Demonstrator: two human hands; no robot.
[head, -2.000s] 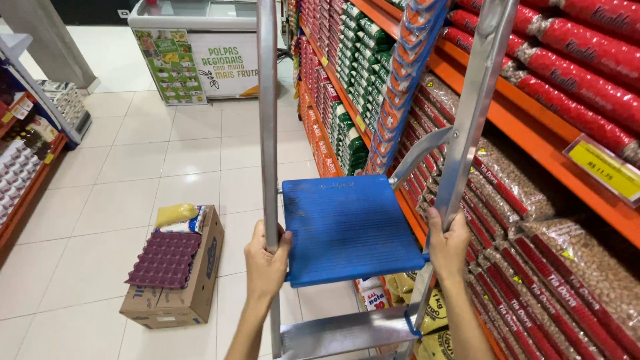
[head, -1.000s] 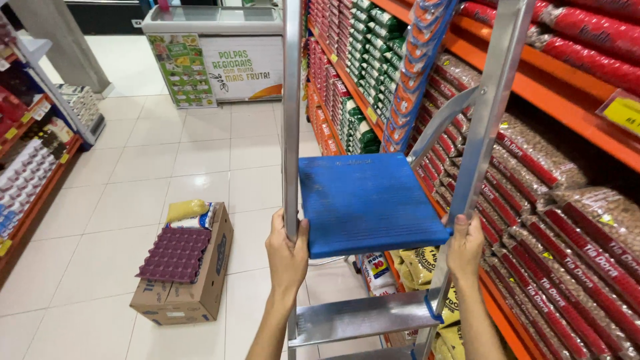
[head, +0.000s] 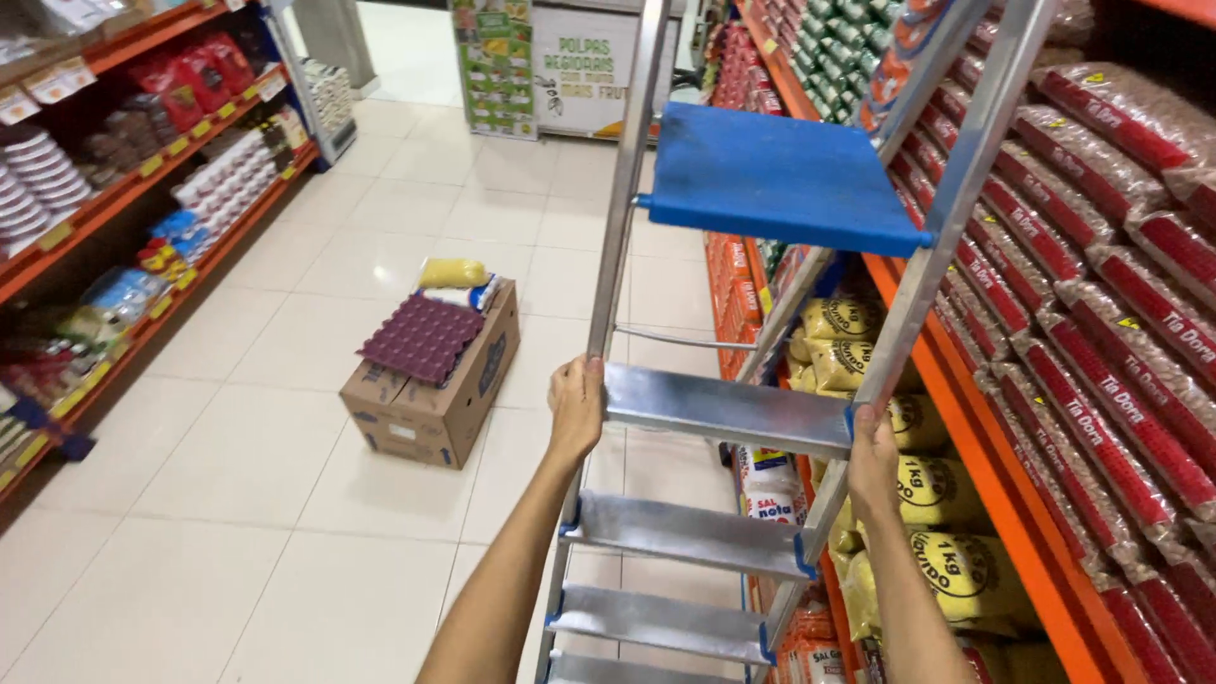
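Note:
An aluminium stepladder [head: 727, 404] stands unfolded in front of me, with a blue platform [head: 774, 176] near its top and several metal steps below. My left hand [head: 577, 404] grips its left side rail, level with the step under the platform. Around the right side rail, at the end of that same step, my right hand [head: 872, 451] is closed. On the floor to the left of the ladder sits a cardboard box [head: 418, 413], bearing a purple egg tray [head: 423, 337] and a yellow packet [head: 453, 273].
Orange shelving [head: 1007, 456] runs close along the ladder's right side, stacked with bagged beans [head: 1092, 408] and yellow bags [head: 959, 570]. Another shelf unit [head: 190, 142] lines the left. A chest freezer [head: 598, 71] stands at the far end of the tiled aisle.
Both hands have moved down the side rails, from beside the blue platform to the step beneath it. More of the lower steps shows as the view has shifted.

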